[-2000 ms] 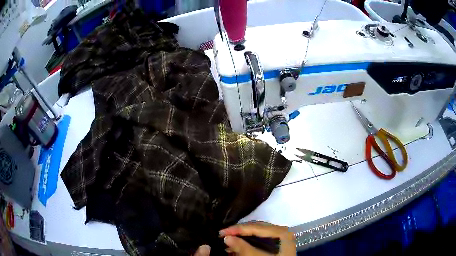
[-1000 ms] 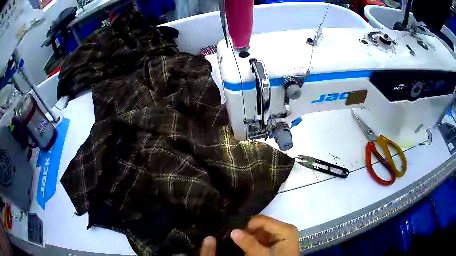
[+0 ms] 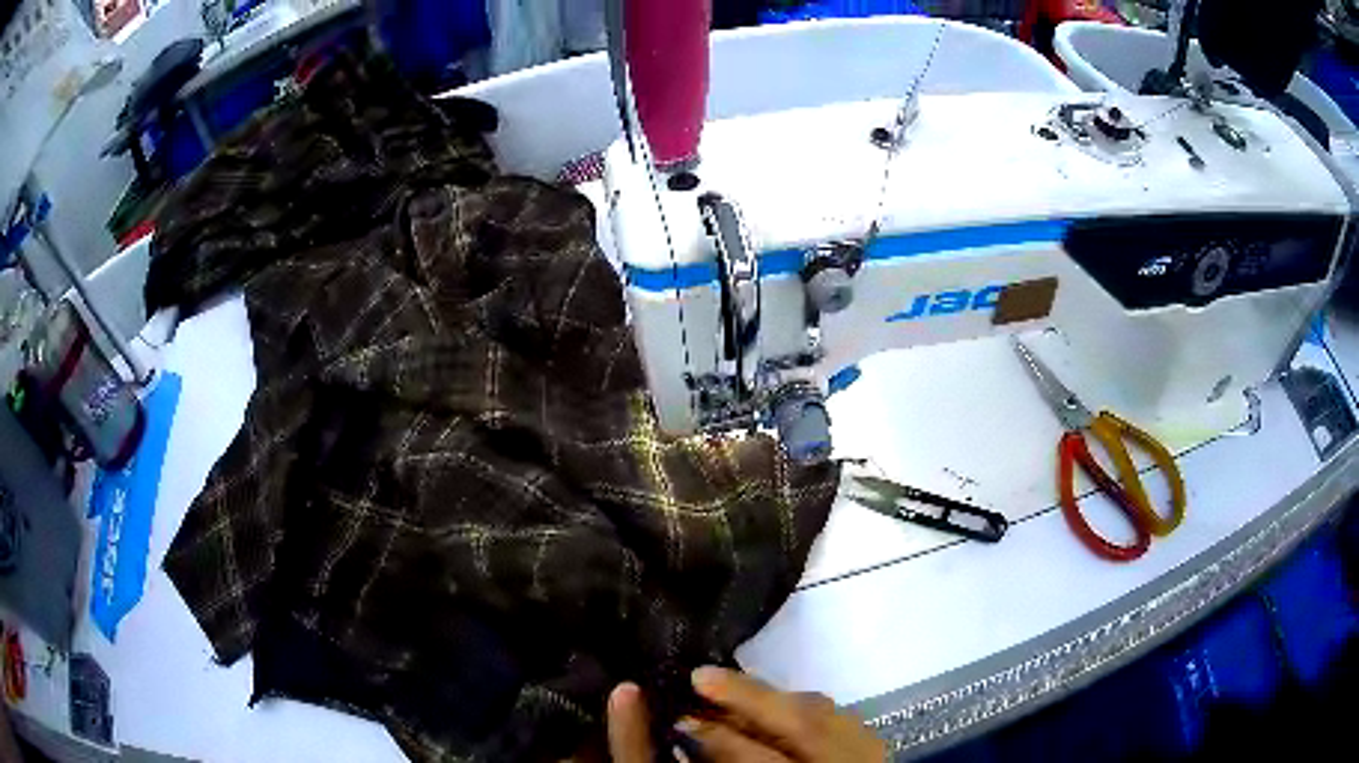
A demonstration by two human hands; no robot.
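Observation:
Dark plaid fabric (image 3: 447, 492) lies crumpled left of the sewing machine head, one corner reaching under the needle area. My right hand (image 3: 775, 722) is at the bottom edge, its fingertips pinching the fabric's near edge. Of my left hand (image 3: 629, 724) only one fingertip shows, pressed on the same dark edge; the rest is hidden or cut off. The exact piece between the fingers is too dark to tell. The white sewing machine (image 3: 924, 254) stands right of the fabric. The presser foot is hidden behind a grey-blue fitting (image 3: 802, 420).
Black thread snips (image 3: 932, 508) and scissors with red and orange-yellow handles (image 3: 1118, 477) lie on the white table (image 3: 879, 611) to the right. A magenta cone (image 3: 668, 82) is above the machine head. A measuring scale (image 3: 1103, 674) runs along the front edge.
The dark strip end that stuck out of my right hand no longer shows. My right hand has turned, its fingers now close over the fabric edge. The view has shifted slightly.

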